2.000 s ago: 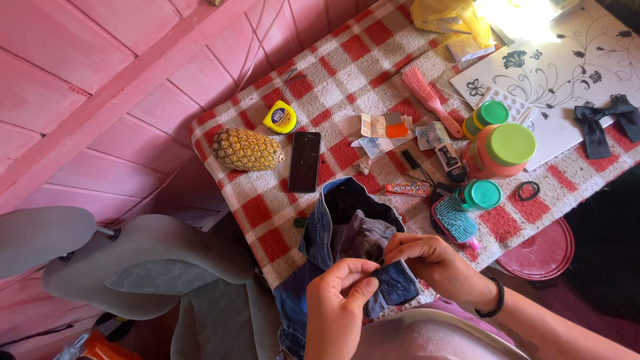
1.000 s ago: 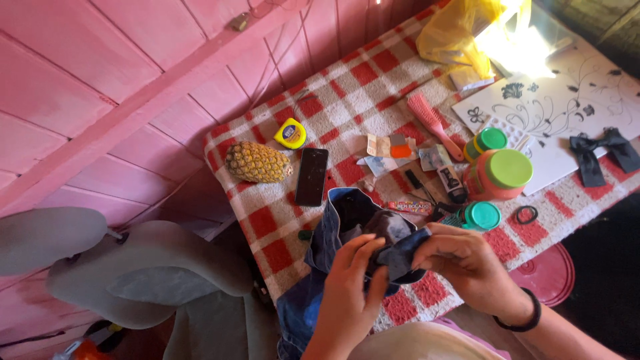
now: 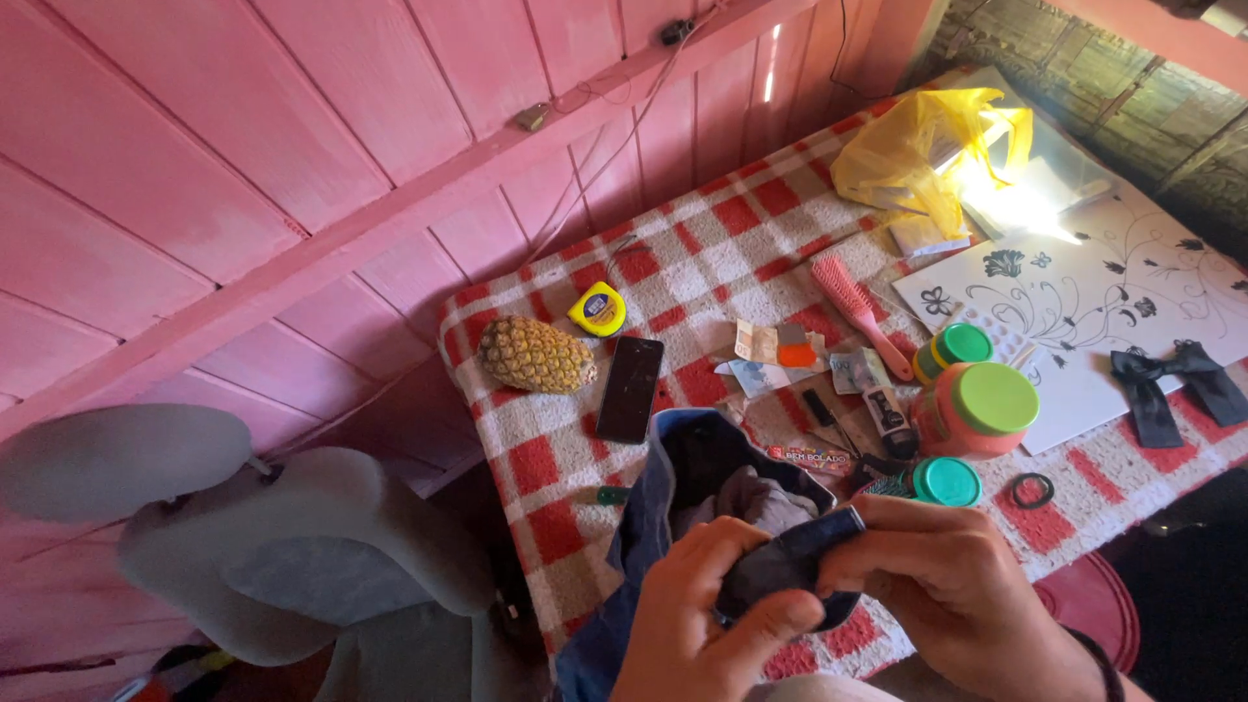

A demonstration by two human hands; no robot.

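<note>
Both hands hold a dark blue denim piece (image 3: 795, 561) at the table's near edge. My left hand (image 3: 707, 604) grips its left side with thumb and fingers, and my right hand (image 3: 936, 575), with a dark band at the wrist, pinches its right end. Just behind them stands an open denim bag or garment (image 3: 634, 546) with crumpled greyish cloth (image 3: 751, 502) inside. Whether the held piece is joined to it cannot be told. Beyond it lie a black smartphone (image 3: 630, 390), a wrapped candy stick (image 3: 809, 459) and banknotes (image 3: 775, 353).
On the checked tablecloth (image 3: 682, 244) are a pineapple (image 3: 536, 355), a yellow tape measure (image 3: 598, 309), a pink hairbrush (image 3: 860, 317), a green-lidded jar (image 3: 980, 409), a teal lid (image 3: 947, 482), a black bow (image 3: 1175, 390) and a yellow plastic bag (image 3: 926, 156). A grey seat (image 3: 312, 556) stands left.
Both hands keep hold of the denim piece, while its angle between the fingers has changed. The view has shifted somewhat.
</note>
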